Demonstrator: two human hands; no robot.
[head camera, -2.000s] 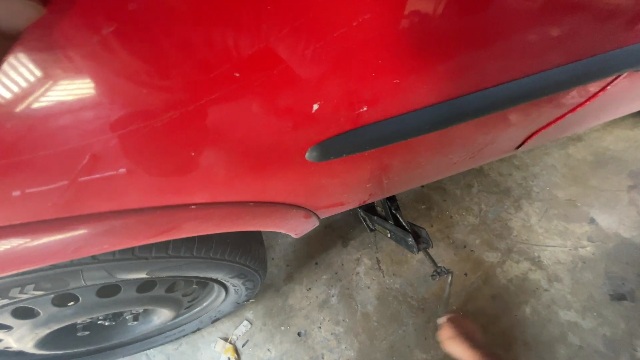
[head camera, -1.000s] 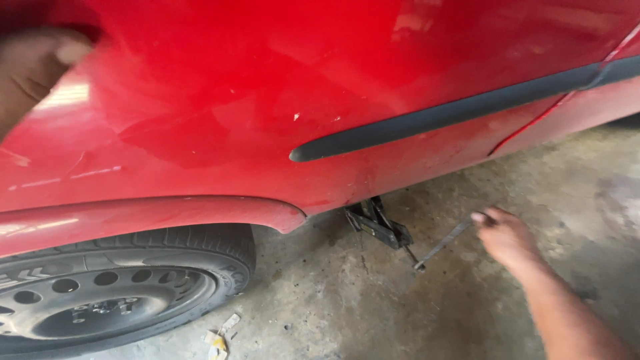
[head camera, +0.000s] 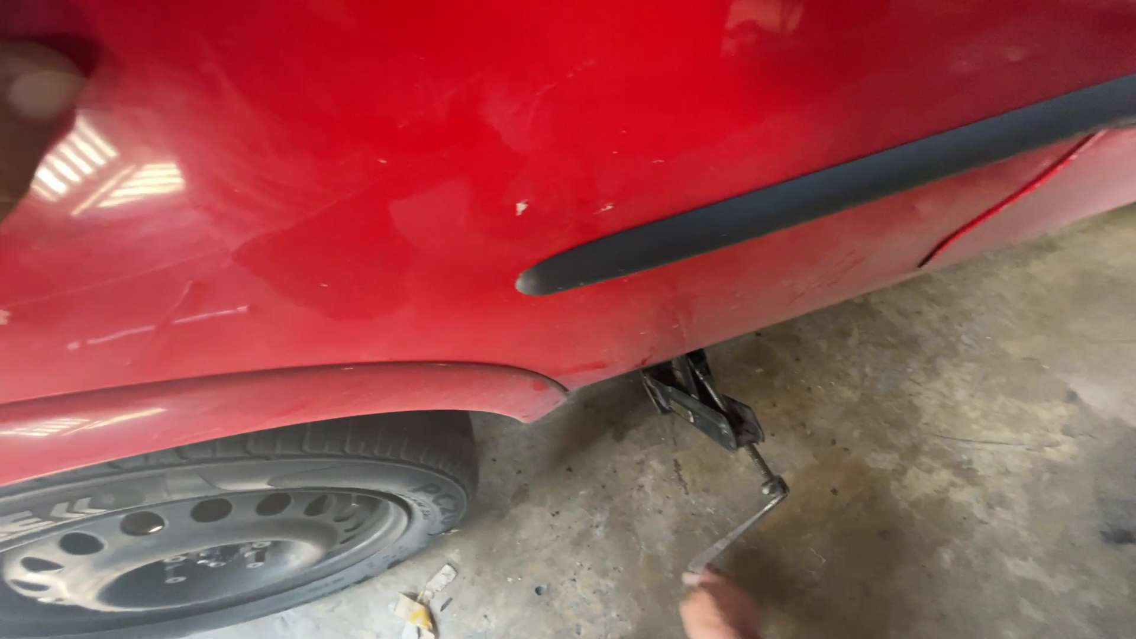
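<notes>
A black scissor jack (head camera: 706, 404) stands on the floor, its upper part hidden under the sill of a red car (head camera: 426, 204). From its screw end a metal crank handle (head camera: 737, 537) runs down and to the left. My right hand (head camera: 717, 608), at the bottom edge and partly cut off, is closed on the free end of that handle. At the upper left edge, my left hand (head camera: 35, 111) shows only in part and blurred, close to the body panel; whether it touches the paint I cannot tell.
The wheel with its steel rim and tire (head camera: 417, 466) sits in the arch at lower left. Scraps of paper or packaging (head camera: 417, 612) lie on the stained concrete floor (head camera: 967, 461) beside it. A black side moulding (head camera: 799, 204) runs along the body.
My right hand has swung the crank handle from the right of the jack's screw end down to the lower left. A second earlier, the left hand also showed at the upper left.
</notes>
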